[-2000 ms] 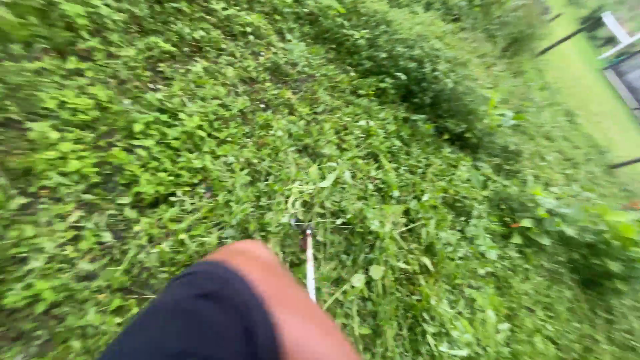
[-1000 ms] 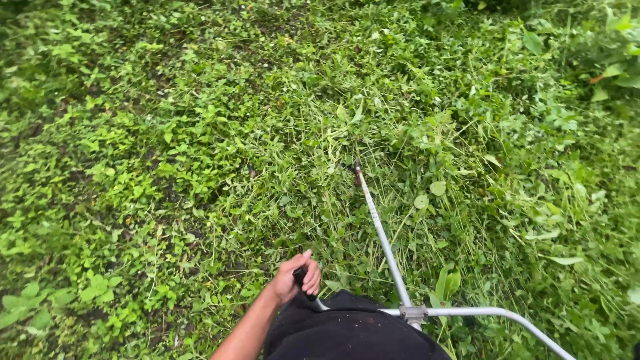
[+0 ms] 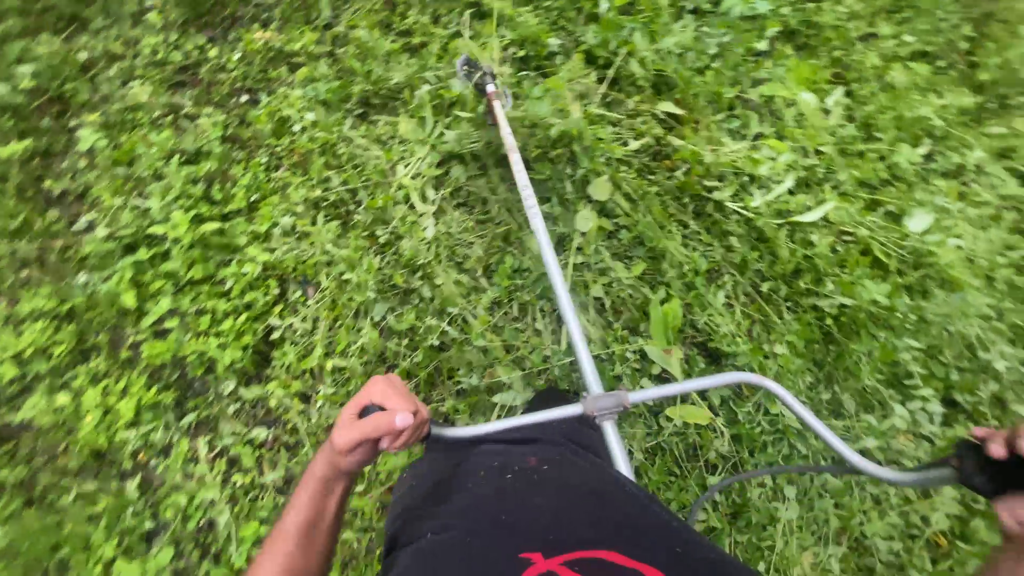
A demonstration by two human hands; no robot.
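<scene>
A brush cutter's metal shaft [image 3: 552, 256] slants from my waist up to its cutting head [image 3: 478, 74], which sits blurred among the weeds at the top. A clamp [image 3: 606, 404] joins the shaft to a bent tubular handlebar [image 3: 740, 379]. My left hand [image 3: 380, 424] is closed around the black grip at the handlebar's left end. At the right edge my right hand [image 3: 1004, 456], partly cut off by the frame, holds the black right grip [image 3: 980, 470]. A dark cable [image 3: 768, 472] runs from that grip towards my body.
Low green weeds and grass [image 3: 240, 280] cover the ground all round. Cut stems and loose leaves [image 3: 640, 208] lie near the shaft. My black shirt [image 3: 520, 496], with a red print, fills the bottom middle.
The view has swung over; the lawn and structure seen at upper right two seconds ago are out of frame. My right hand and its grip have come into view. My left hand stays on its grip.
</scene>
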